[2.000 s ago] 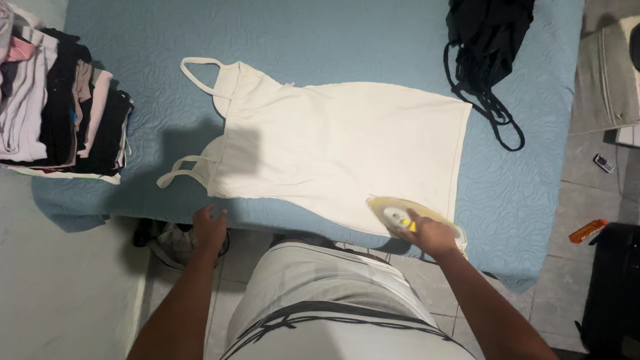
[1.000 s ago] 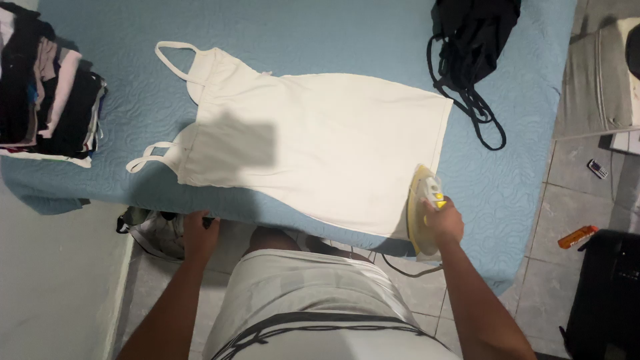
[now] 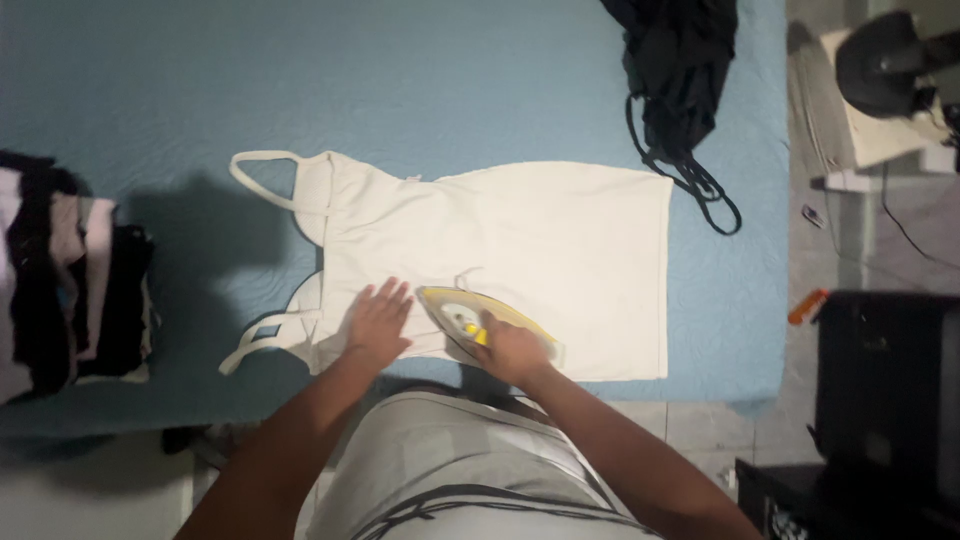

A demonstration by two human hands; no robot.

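A white dress with thin straps [image 3: 555, 240] lies flat on a bed with a blue cover [image 3: 465, 82], its straps toward the left and its hem toward the right. My left hand [image 3: 379, 322] rests with fingers spread on the lower part of the bodice. Close to its right, my right hand [image 3: 514, 349] grips a clothes iron with yellow parts [image 3: 459, 311]. The iron lies over the near side of the dress around the waist, its tip pointing up and left. Its soleplate is mostly hidden.
Folded clothes [image 3: 67, 277] are stacked at the left. A black strappy garment [image 3: 679, 82] lies at the upper right, its straps by the hem. Beyond the bed's right edge are an orange object [image 3: 808, 307] on the tiled floor and a black case [image 3: 885, 375].
My right hand and the iron have moved left from the hem to the waist. My left hand has come up from the bed's near edge onto the dress.
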